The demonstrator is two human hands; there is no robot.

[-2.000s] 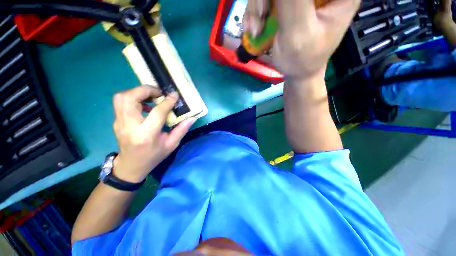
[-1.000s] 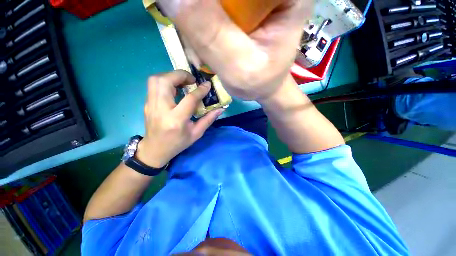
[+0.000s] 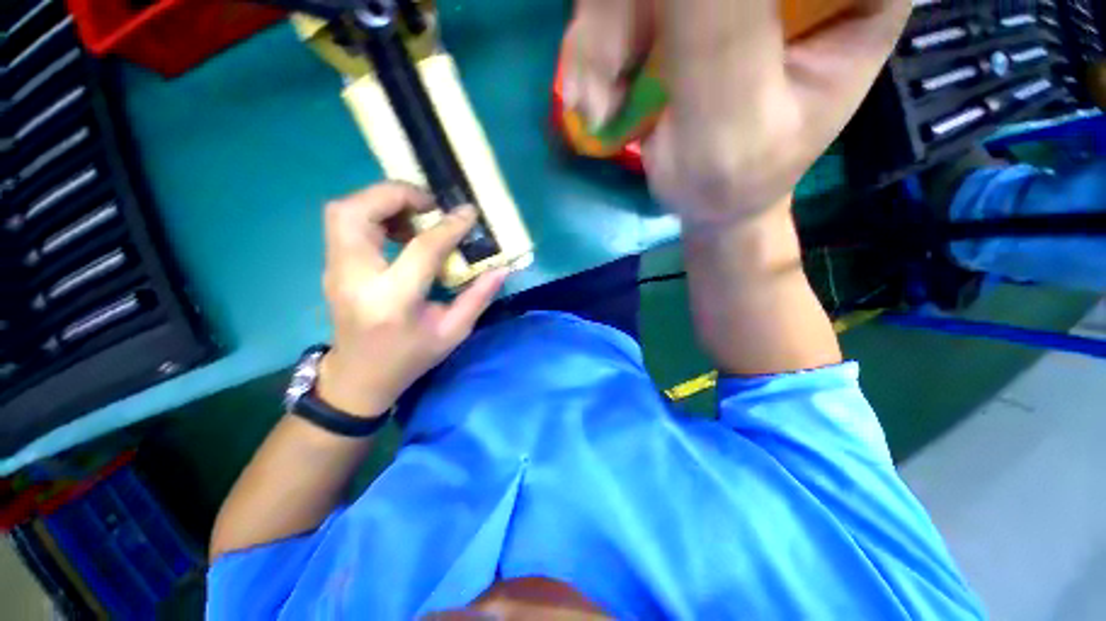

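Observation:
A black leg assembly (image 3: 418,121) has one arm lying in the cream jig (image 3: 482,155), with its round hub at the top edge of the view. My left hand (image 3: 386,279) pinches the near end of that arm between thumb and fingers; any small part there is hidden. My right hand (image 3: 740,121), raised and blurred, grips the orange and green electric screwdriver (image 3: 633,112), held right of the jig and apart from it. The screwdriver's tip cannot be made out.
A red bin (image 3: 164,34) is at the upper left. A black ribbed tray (image 3: 85,231) lies at the left, another (image 3: 970,85) at the upper right. A second red bin (image 3: 628,155) is mostly hidden behind my right hand. Another person's blue-clothed part (image 3: 1031,218) shows at the right.
My right hand with the screwdriver has moved from over the jig's near end up and to the right, uncovering the arm. My left hand still holds the arm's near end.

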